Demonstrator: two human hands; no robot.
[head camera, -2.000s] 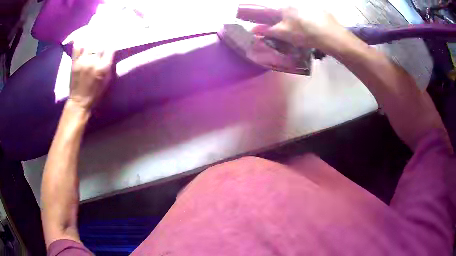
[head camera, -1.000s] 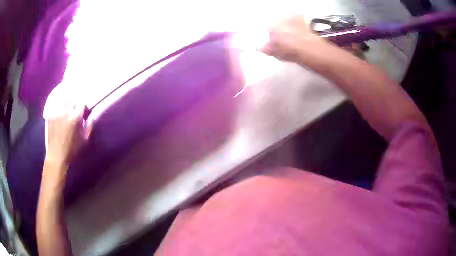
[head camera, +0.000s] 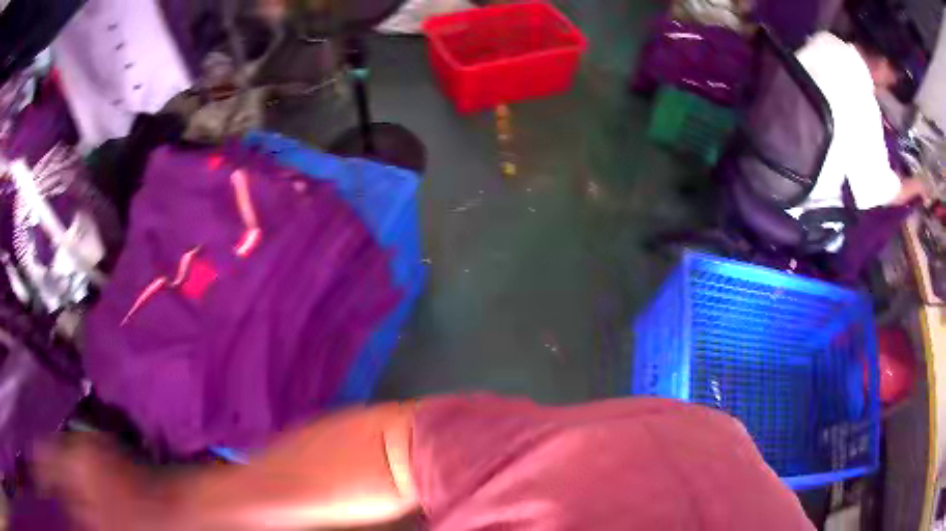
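A large pile of purple-looking dark garments lies at the left, with pale, red-edged strips and a small red patch on it. It rests in or over a blue container, whose rim shows behind and beside it. My left hand is strongly blurred at the lower left, below the pile, with the forearm stretched to the left. Its fingers and any hold cannot be made out. My right hand is not in view.
An open blue mesh crate stands at the right. A red crate and a green crate stand farther back on the dark green floor. A person in white is at the upper right beside a chair.
The view has swung from the ironing table to the floor and crates. The table, iron and pressed cloth are out of view. My left arm now stretches left; my right hand has left the picture.
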